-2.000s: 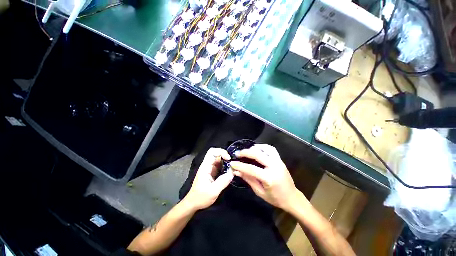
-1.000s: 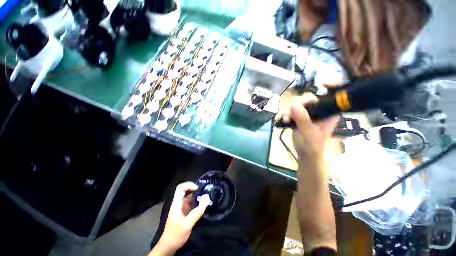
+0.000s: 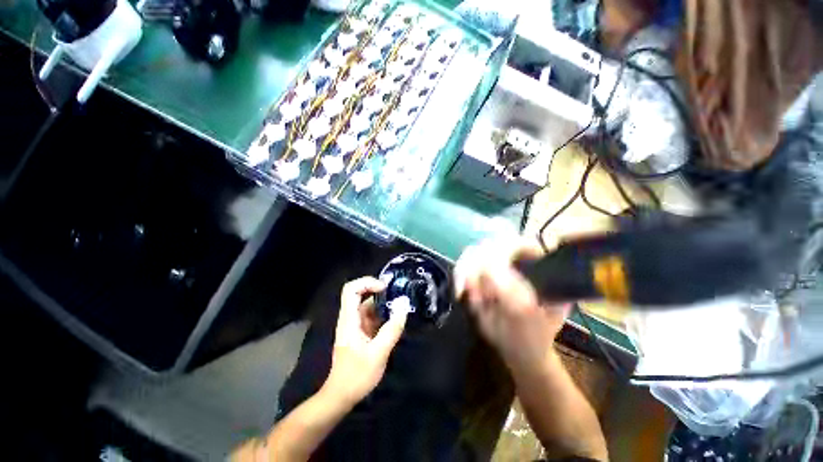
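My left hand (image 3: 363, 336) holds the round black housing (image 3: 429, 287) over the dark-clothed lap, its open face up. The thumb presses near a small white piece in the housing. My right hand (image 3: 507, 293) is blurred and grips the front end of the black electric screwdriver (image 3: 663, 262), which has an orange-yellow band and lies across to the right. The right hand is just right of the housing. The driver's tip is hidden or too blurred to tell.
The clear module tray (image 3: 411, 194) and pale screw feeder (image 3: 532, 113) stand on the green bench (image 3: 208, 90). A dark bin (image 3: 230, 287) is at the left. White and black assemblies (image 3: 90, 41) lie far left. Cables and a plastic bag (image 3: 722, 397) are at the right.
The right hand first left the housing and took hold of the screwdriver. It has since moved from near the feeder down and left to the housing. The left hand still holds the housing.
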